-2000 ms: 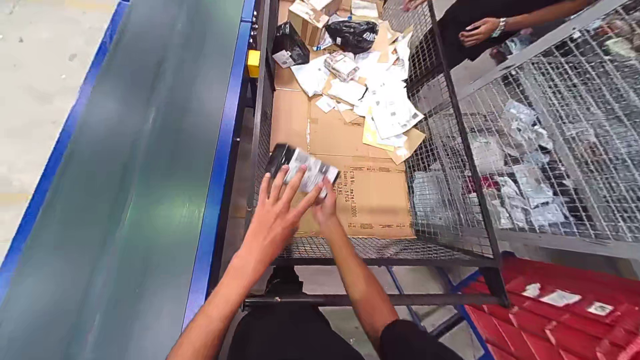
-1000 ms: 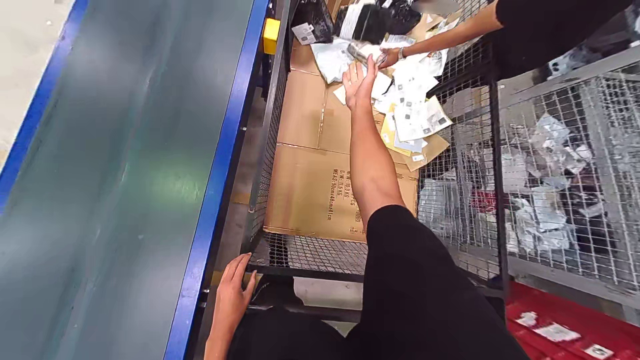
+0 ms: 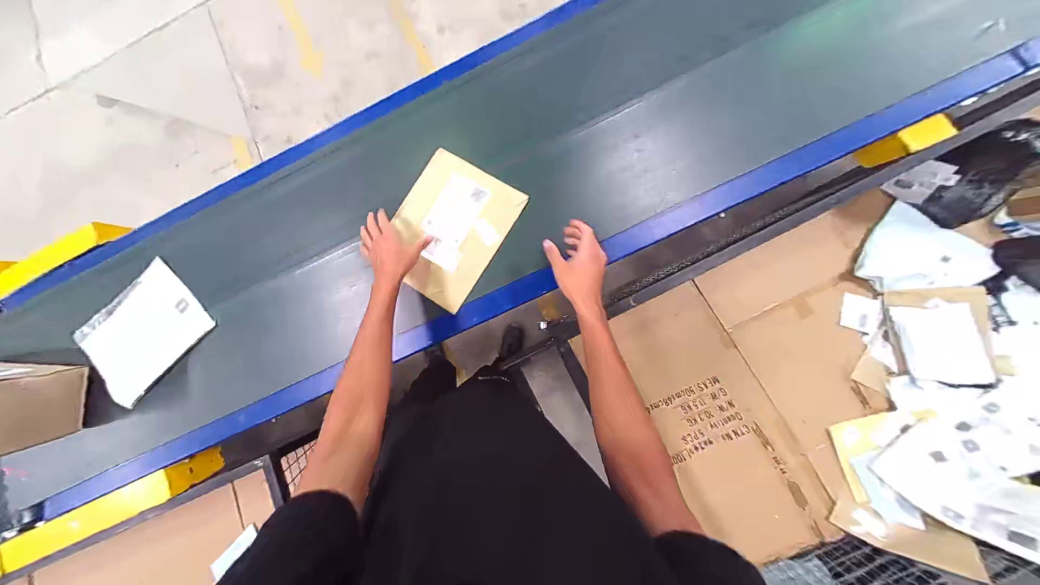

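A yellow paper envelope (image 3: 487, 213) with white labels lies tilted over the green conveyor belt (image 3: 650, 154). My left hand (image 3: 392, 248) is at its left edge, the thumb on top of the paper and the fingers at the side. To the right of the envelope, my right hand (image 3: 579, 264) hangs over the blue belt rail, fingers apart, touching nothing. Farther left on the belt lies a white mailing bag (image 3: 146, 333) with a small printed code.
A brown cardboard box (image 3: 41, 406) sits at the belt's left end. At the right, a cage lined with cardboard (image 3: 731, 455) holds a heap of white and black parcels (image 3: 946, 341). Yellow brackets (image 3: 930, 132) stand along the blue rail (image 3: 780, 175).
The view has swung from the cage to the belt. The dark parcel held two seconds ago is out of my hands. My left hand has left the cage edge and is now at a yellow envelope.
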